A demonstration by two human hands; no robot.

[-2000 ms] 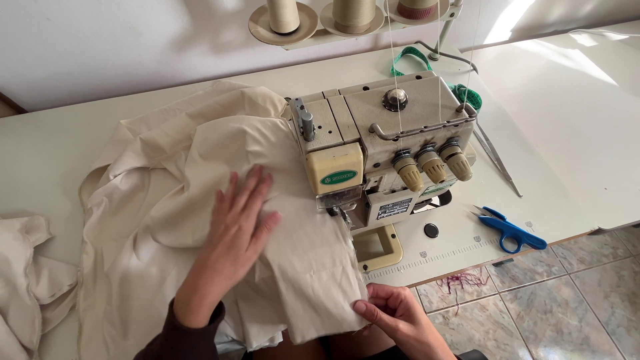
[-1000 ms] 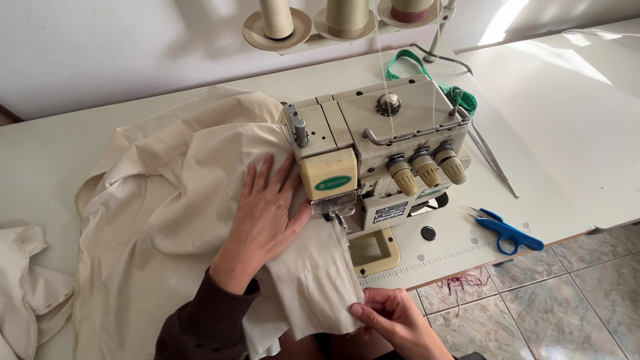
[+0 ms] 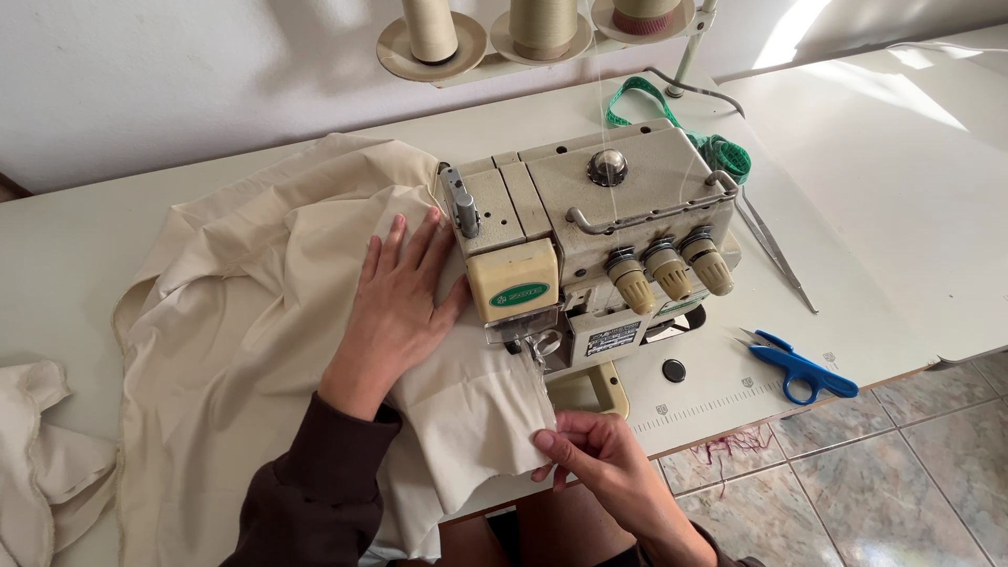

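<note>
Cream fabric (image 3: pixel 260 315) lies spread on the table left of the overlock sewing machine (image 3: pixel 630 189), its right edge running under the presser foot area. My left hand (image 3: pixel 405 303) rests flat on the fabric beside the machine's head, fingers apart, thumb near the yellowish cover. My right hand (image 3: pixel 591 449) pinches the fabric's front right edge between thumb and fingers, below the machine, near the table's front edge. Thread from the cones (image 3: pixel 543 27) above runs down to the machine. The needle is hard to make out behind the clear guard.
Blue thread snips (image 3: pixel 799 366) lie right of the machine, near the table's front edge. Metal tweezers (image 3: pixel 776 252) and a green tape measure (image 3: pixel 724 157) lie behind them. More cream fabric (image 3: pixel 55 457) is at far left. Reddish thread scraps (image 3: pixel 732 445) hang below the table edge.
My left hand has moved up and to the right over the fabric, closer to the machine's head. The fabric under it has shifted toward the machine. My right hand keeps its pinch on the edge.
</note>
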